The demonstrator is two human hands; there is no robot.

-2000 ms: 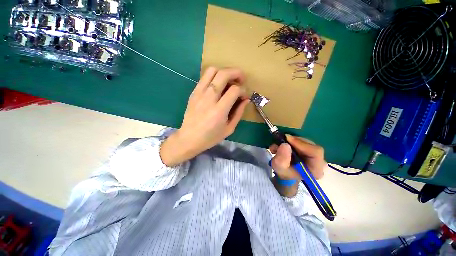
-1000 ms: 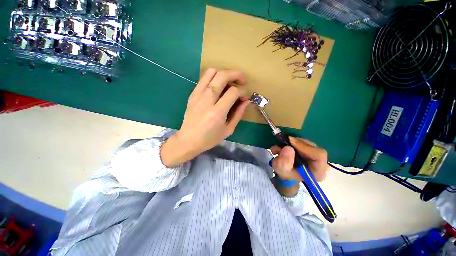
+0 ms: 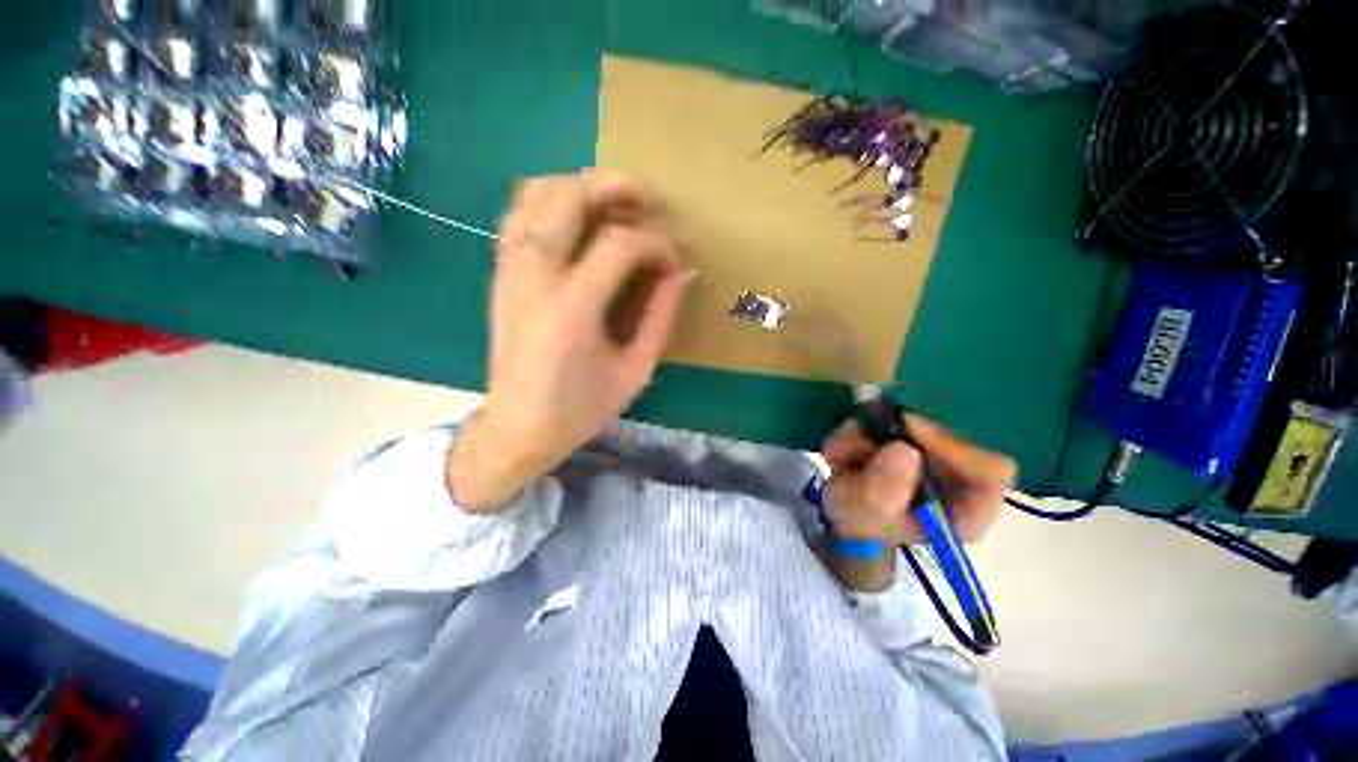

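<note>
A small circuit board module [image 3: 761, 310] lies on the tan work board [image 3: 700, 164], between my hands and touched by neither. My left hand [image 3: 581, 298], blurred, is left of it with fingers curled on the solder wire [image 3: 432, 218], which trails up-left. My right hand [image 3: 916, 474] holds the soldering iron [image 3: 953, 554] by its grip; its blurred tip is right of the module, apart from it. A pile of leaded components [image 3: 864, 137] lies at the work board's upper right.
A clear blister tray [image 3: 224, 127] with rows of modules is at the upper left. More clear trays [image 3: 983, 37] are at the top. A fume extractor fan [image 3: 1191, 134], blue soldering station [image 3: 1199, 365] and iron stand with yellowish sponge [image 3: 1293, 462] are at the right.
My left hand has moved left, away from the module, with the solder wire. The iron in my right hand has moved right, off the module. The view has shifted slightly.
</note>
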